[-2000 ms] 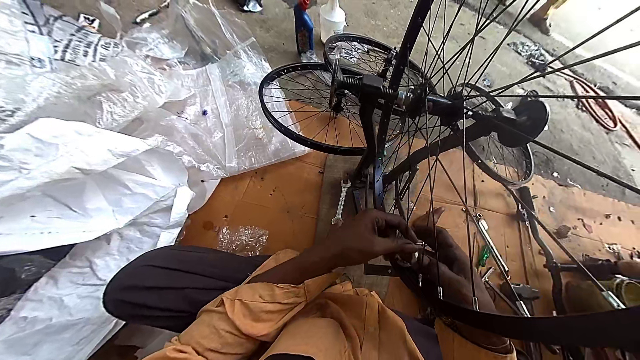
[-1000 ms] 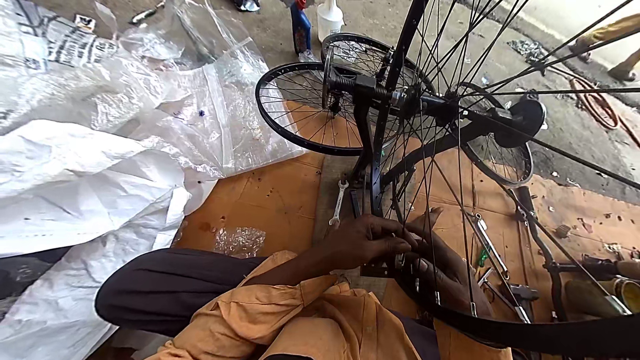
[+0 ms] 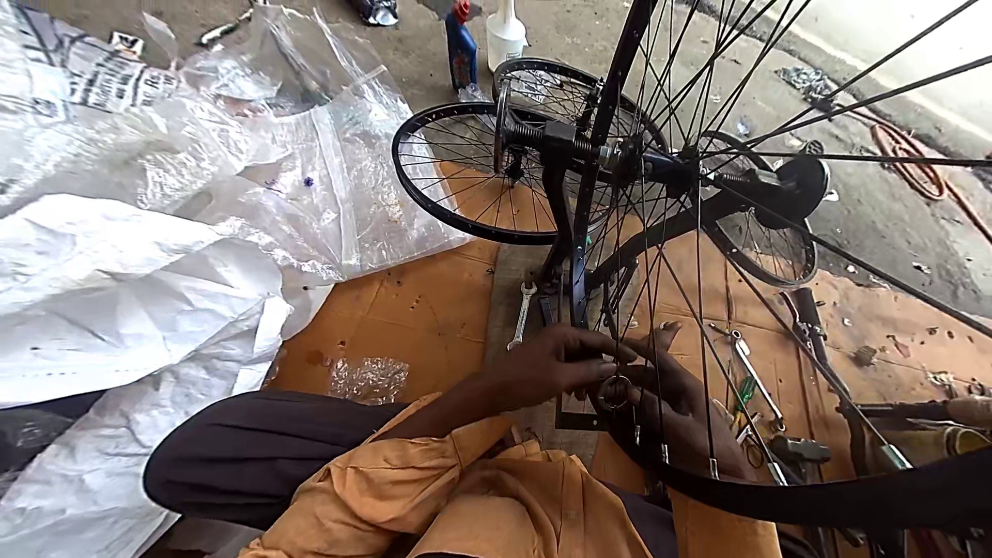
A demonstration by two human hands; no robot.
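Note:
A black spoked wheel rim (image 3: pixel 814 502) stands upright in a wheel-truing stand (image 3: pixel 572 139). My left hand (image 3: pixel 554 370) reaches in from the left, its thumb and fingertips pinched together at a spoke near the rim's near end. My right hand (image 3: pixel 682 395) is behind the spokes, its fingers around a small shiny metal ring (image 3: pixel 614 392) at the rim, meeting the left fingertips. What the left fingertips pinch is too small to tell; spokes partly hide the right hand. An open-ended wrench (image 3: pixel 522 316) lies left of the stand's upright, beyond my left hand.
Other spoked wheels (image 3: pixel 465 232) lie behind the stand. Clear plastic sheeting (image 3: pixel 341 186) and a white sack (image 3: pixel 116 294) spread at left. A ratchet wrench (image 3: pixel 758 380), green-handled tool (image 3: pixel 745 390) and hammer (image 3: pixel 800 449) lie at right on cardboard. Bottles (image 3: pixel 505 37) stand at the back.
My hands stay together at the rim, with small shifts of the fingers. The person's feet seen at the upper right one second ago are out of view.

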